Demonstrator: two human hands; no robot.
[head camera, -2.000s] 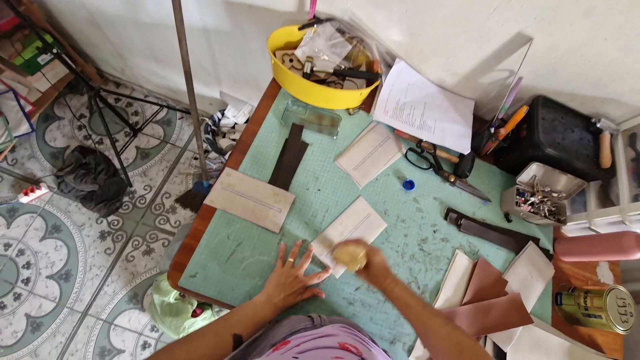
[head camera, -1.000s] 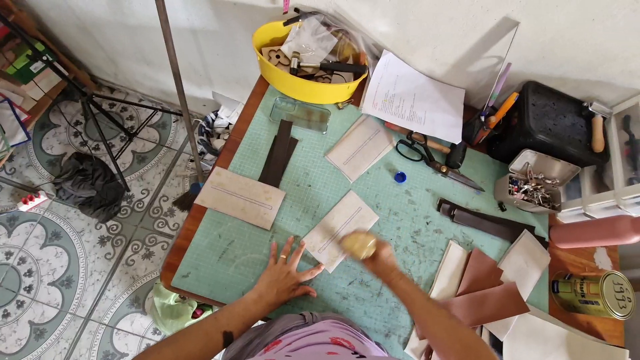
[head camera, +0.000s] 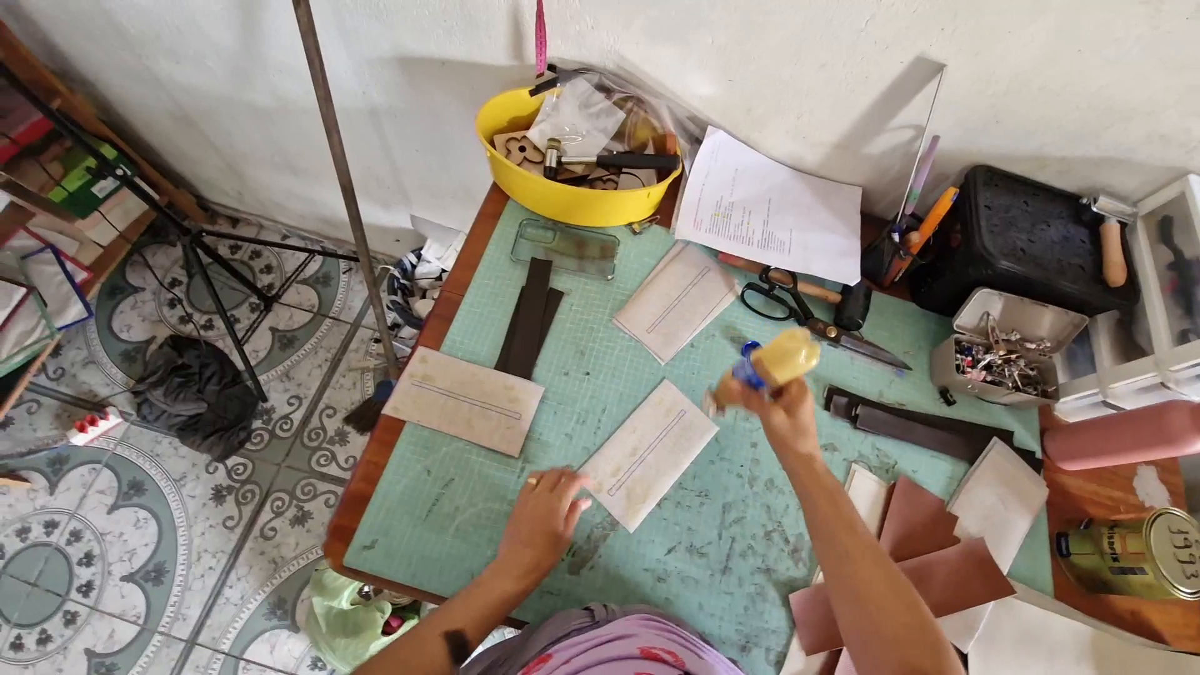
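My right hand (head camera: 773, 403) holds a small bottle of yellowish glue (head camera: 786, 356), its blue top (head camera: 749, 366) toward the upper left, above the mat. My left hand (head camera: 548, 511) has its fingertips at the lower left edge of a pale rectangular piece (head camera: 649, 455) marked with a long narrow slot outline. A similar marked piece (head camera: 464, 398) lies to the left, and more pale pieces (head camera: 675, 300) lie farther back. Dark strips (head camera: 530, 323) rest beside the left piece. All lie on a green cutting mat (head camera: 459, 534).
Toward the wall are a yellow basin (head camera: 581, 199) with a hammer, printed paper (head camera: 769, 211), black-handled scissors (head camera: 825, 328) and a mallet (head camera: 851, 307). At right are a metal box of hardware (head camera: 994, 361), dark strips (head camera: 919, 427), brown pieces (head camera: 937, 581) and a can (head camera: 1130, 555).
My right hand has lifted away from the middle pale piece to the upper right with the bottle. The blue top, earlier lying on the mat, is now at the bottle. My left hand's fingers have drawn together.
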